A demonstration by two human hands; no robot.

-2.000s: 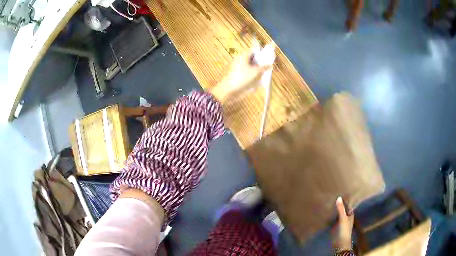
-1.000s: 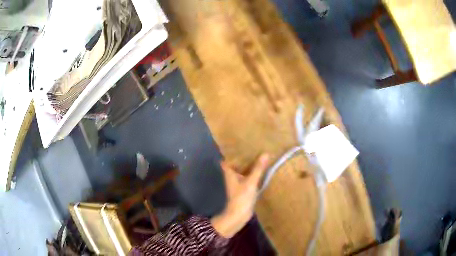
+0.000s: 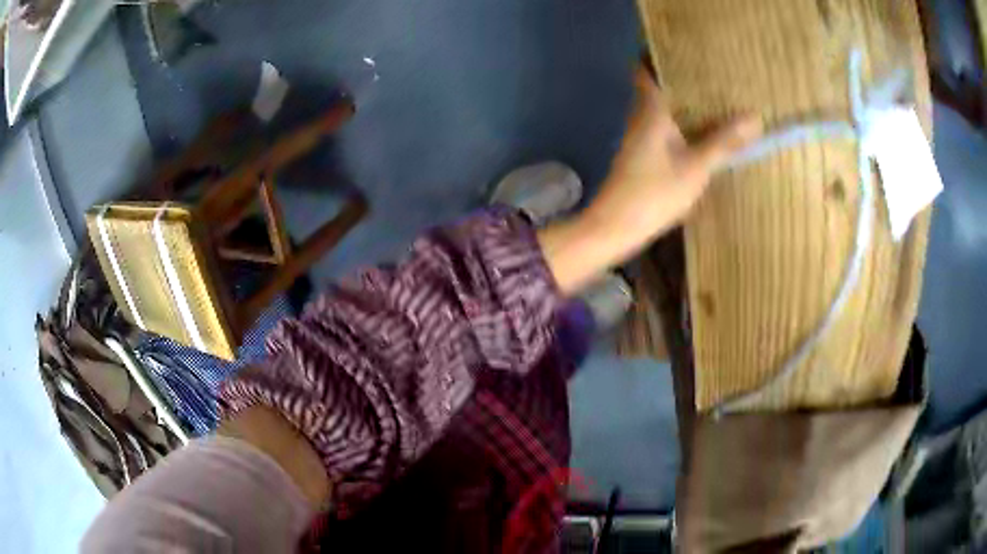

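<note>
A long light wooden board or bench top (image 3: 795,292) runs down the right side. A white cord (image 3: 855,271) and a white tag (image 3: 909,168) lie on it. My left hand (image 3: 660,168), slightly blurred, reaches in from the lower left to the board's left edge. Its thumb and fingers are spread, the thumb near the cord's left part; no grip on the cord shows. A brown smooth sheet (image 3: 795,471) is at the board's near end. My right hand is not in view.
A small wooden stool (image 3: 162,271) lies or stands at the left on the grey floor (image 3: 433,108). Brown cloth pieces (image 3: 92,400) hang beside a blue crate (image 3: 189,373) below it. My shoe (image 3: 541,189) shows near the centre. Scraps lie on the floor.
The view has shifted, so the board, cord and tag now appear farther right and higher. The white table with stacked cloth has left the view. My left hand now overlaps the board's left edge.
</note>
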